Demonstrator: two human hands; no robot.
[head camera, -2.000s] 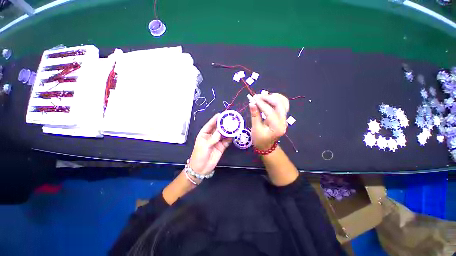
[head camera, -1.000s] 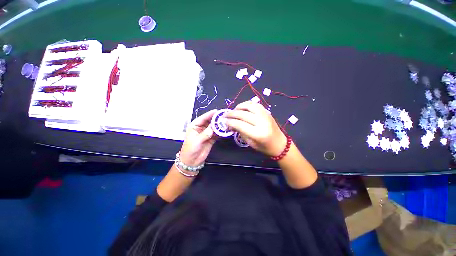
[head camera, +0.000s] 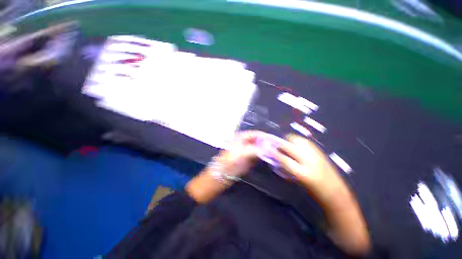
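The frame is strongly blurred. A pale purple round housing (head camera: 269, 147) is between my two hands near the bench's front edge. My left hand (head camera: 242, 155) grips its left side. My right hand (head camera: 300, 156) is on its right side with the fingers against it; whether they hold a small part is hidden by blur. The second housing cannot be told apart. White wired modules (head camera: 296, 102) with thin red leads lie beyond my hands.
A flat white tray (head camera: 187, 96) and a slotted tray with dark-red wires (head camera: 109, 66) lie left. White star-shaped pieces (head camera: 433, 212) lie right. A round pale piece (head camera: 198, 36) is on the green belt (head camera: 324, 50). Another person's blurred arm (head camera: 40, 48) shows far left.
The whole view has swung and blurred, so the bench looks tilted. The other person's arm has come into view at the left. Both hands remain at the housing.
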